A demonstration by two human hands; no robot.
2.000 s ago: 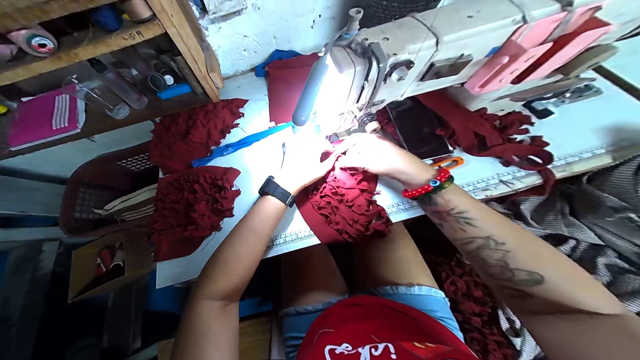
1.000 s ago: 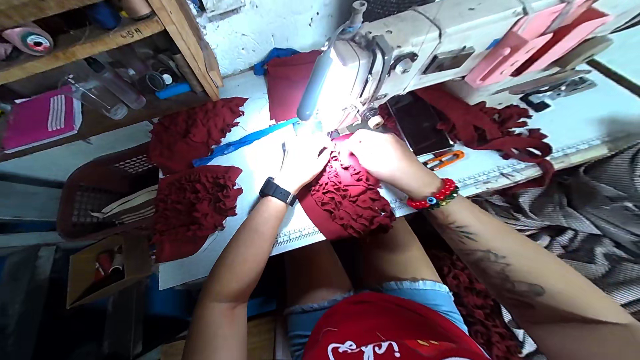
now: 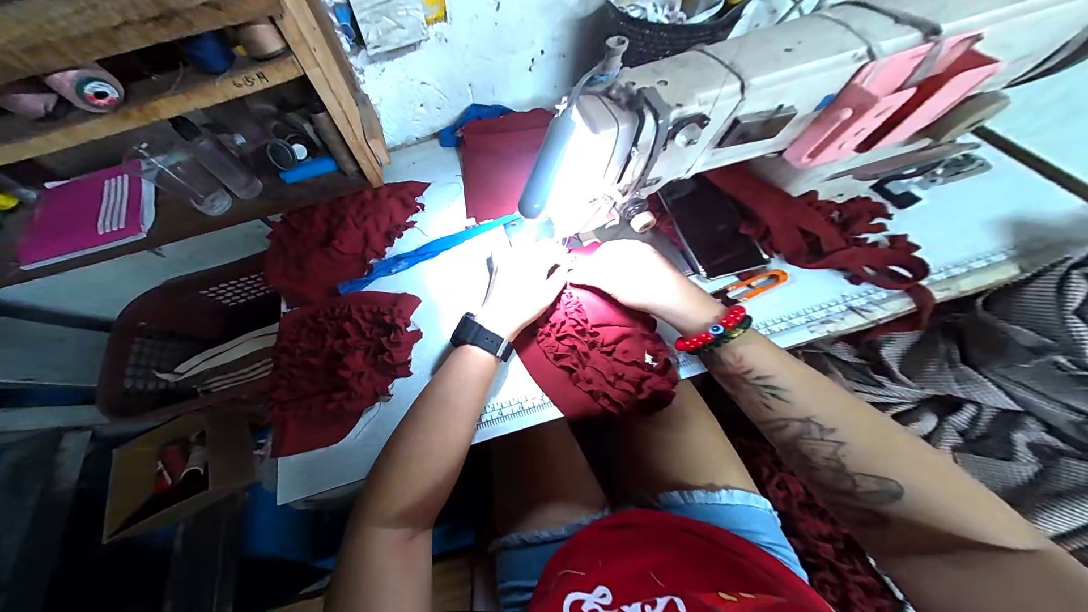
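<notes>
Under the lit head of a white sewing machine (image 3: 629,144) lies a ruffled dark red fabric piece (image 3: 603,357), its lower part hanging over the table's front edge. My left hand (image 3: 523,285), with a black watch at the wrist, rests at the fabric's upper left edge near the needle area. Bright glare hides its fingertips. My right hand (image 3: 625,276), wearing red beads, holds the fabric's upper edge between bent fingers, close to the left hand. The needle and presser foot are not clearly visible. A blue strip (image 3: 425,252) runs toward the machine from the left.
Ruffled red pieces (image 3: 344,365) lie at the table's left edge above a plastic basket (image 3: 127,357). Right of the machine head are a dark phone-like object (image 3: 714,229), orange thread snips (image 3: 759,285) and red fabric strips (image 3: 816,234). A wooden shelf (image 3: 331,93) stands upper left.
Both hands have shifted slightly over the fabric and stay near the machine head. The ruffled piece remains beneath them.
</notes>
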